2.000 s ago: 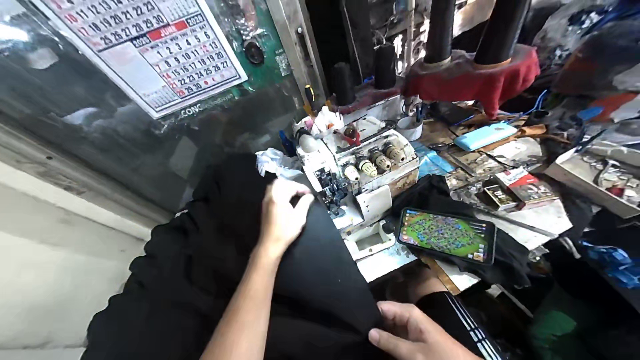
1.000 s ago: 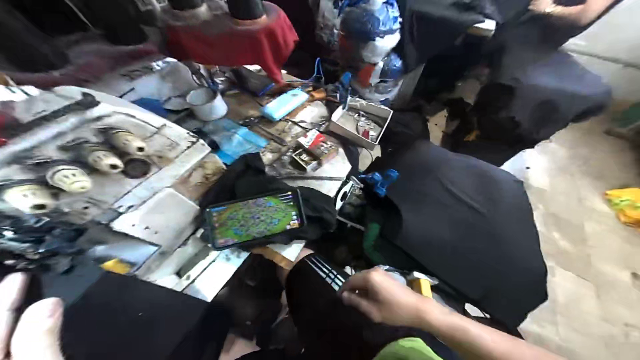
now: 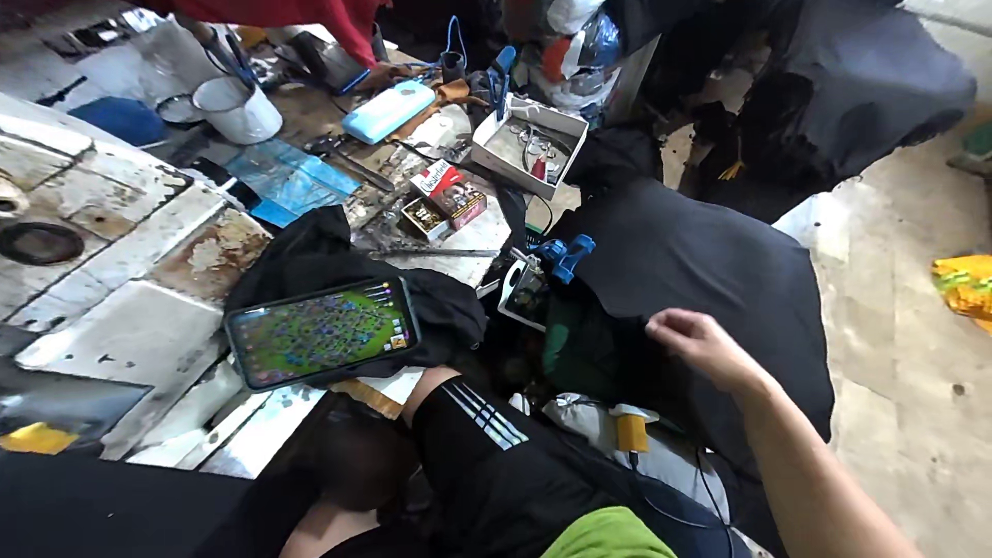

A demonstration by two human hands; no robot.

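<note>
My right hand (image 3: 694, 341) is at the near left edge of a black fabric piece (image 3: 697, 271) draped at the right, its fingertips closed at the cloth's edge. Whether it pinches the cloth is hard to tell. My left hand is out of view. Black fabric (image 3: 116, 511) lies at the lower left, beside the worn white sewing machine (image 3: 132, 325). A smartphone (image 3: 325, 333) with a game on its screen rests on bunched black cloth (image 3: 442, 302) at the machine's right.
The worktable holds a white cup (image 3: 236, 108), a light blue case (image 3: 389, 111), a cigarette pack (image 3: 449, 194) and an open cardboard box (image 3: 531, 143) of small parts. A blue clamp-like object (image 3: 572, 256) is beside the draped fabric. A yellow plug (image 3: 632, 432) with a cable sits near my leg.
My right hand has moved away from my thigh to the draped black fabric. My left hand, on the black cloth two seconds ago, has left view. The view has swung right.
</note>
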